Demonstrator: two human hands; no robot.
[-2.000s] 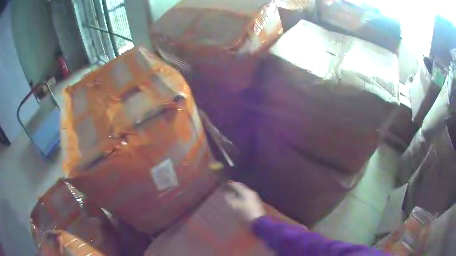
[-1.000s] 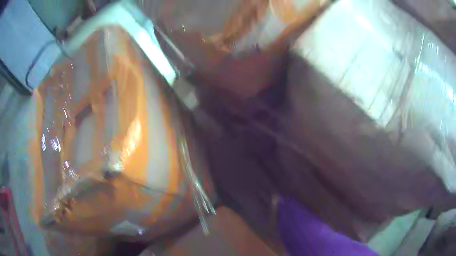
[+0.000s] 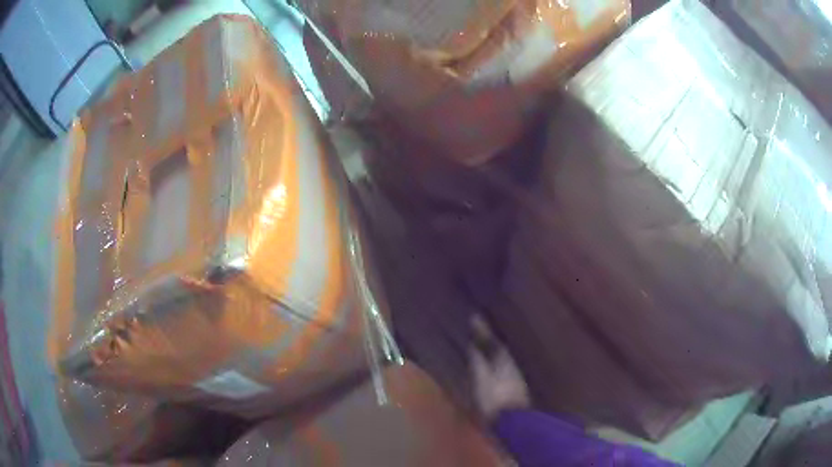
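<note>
My right hand [image 3: 497,372], in a purple sleeve, is blurred in the dark gap between cartons at the lower middle. A small dark thing shows at its fingers, but I cannot tell what it is or whether it is held. My left hand is not in view. A large taped carton [image 3: 169,219] with glossy orange bands stands left of the hand, a white label [image 3: 233,384] low on its near side. A brown carton [image 3: 584,264] with a pale, shiny top stands right of the hand. Another carton [image 3: 365,429] lies below, cut off by the bottom edge.
Another orange-taped carton [image 3: 474,73] stands at the top middle. Pale strands [image 3: 365,301] hang beside the left carton. A platform trolley [image 3: 55,46] with a thin loop handle is at the upper left. Pale floor shows at the left edge. A blurred red strip [image 3: 11,392] shows at the lower left.
The view has tilted down and closer to the gap between the cartons. My right hand has moved from above the lower carton into the gap. The left carton now appears more upright in view.
</note>
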